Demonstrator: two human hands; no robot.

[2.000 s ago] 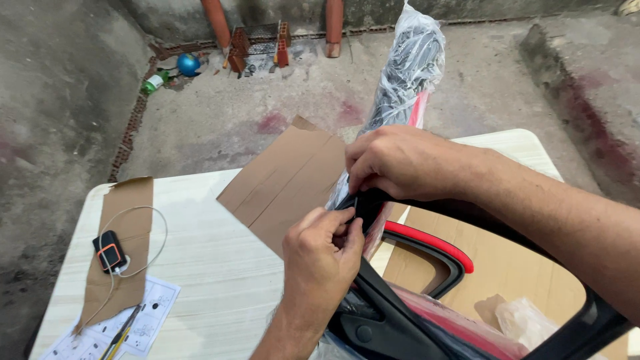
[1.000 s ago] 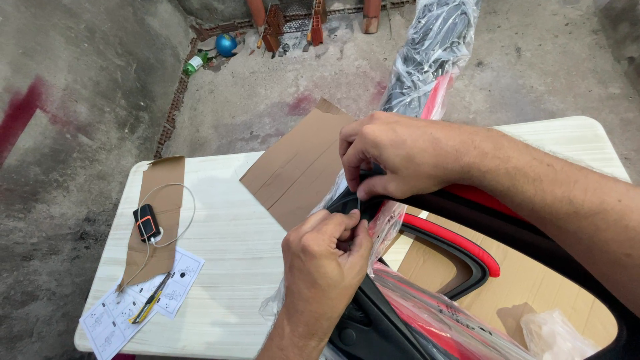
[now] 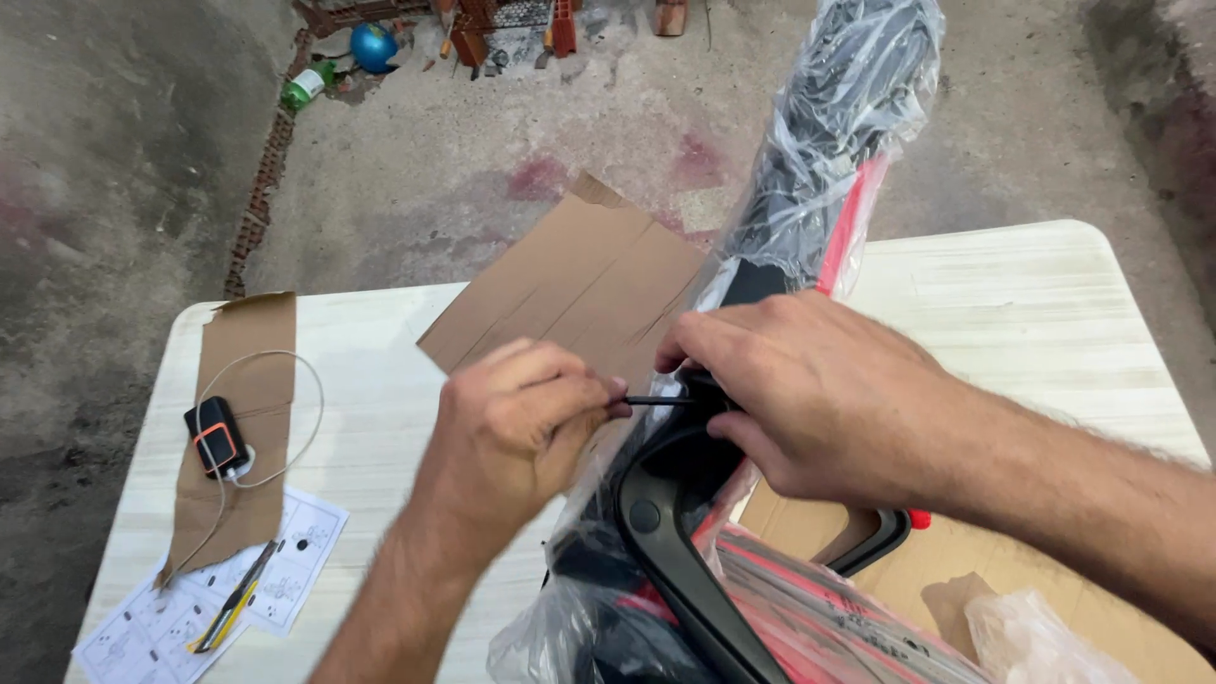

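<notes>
My left hand (image 3: 522, 437) pinches one end of a thin black rod (image 3: 657, 401), perhaps a hex key or a cable tie. Its other end reaches a black plastic part under my right hand (image 3: 807, 399), whose fingers hold that part. Below, a black curved frame piece (image 3: 674, 570) with a round cap stands out from the clear plastic wrap. A long black and red item in clear plastic (image 3: 807, 190) runs up beyond the table. Just past my right wrist, another black curved piece with a red end (image 3: 879, 541) lies on cardboard.
Flat cardboard (image 3: 579, 275) juts over the far edge of the white table (image 3: 1007, 313). At left, a black and orange device (image 3: 218, 437) with a white cable rests on a cardboard strip (image 3: 252, 361). A yellow utility knife (image 3: 228, 608) lies on printed sheets (image 3: 309, 560). Crumpled plastic (image 3: 1026, 636) sits lower right.
My left hand has moved left, away from my right hand, and the thin black rod now shows between them. Before, the two hands' fingertips were close together.
</notes>
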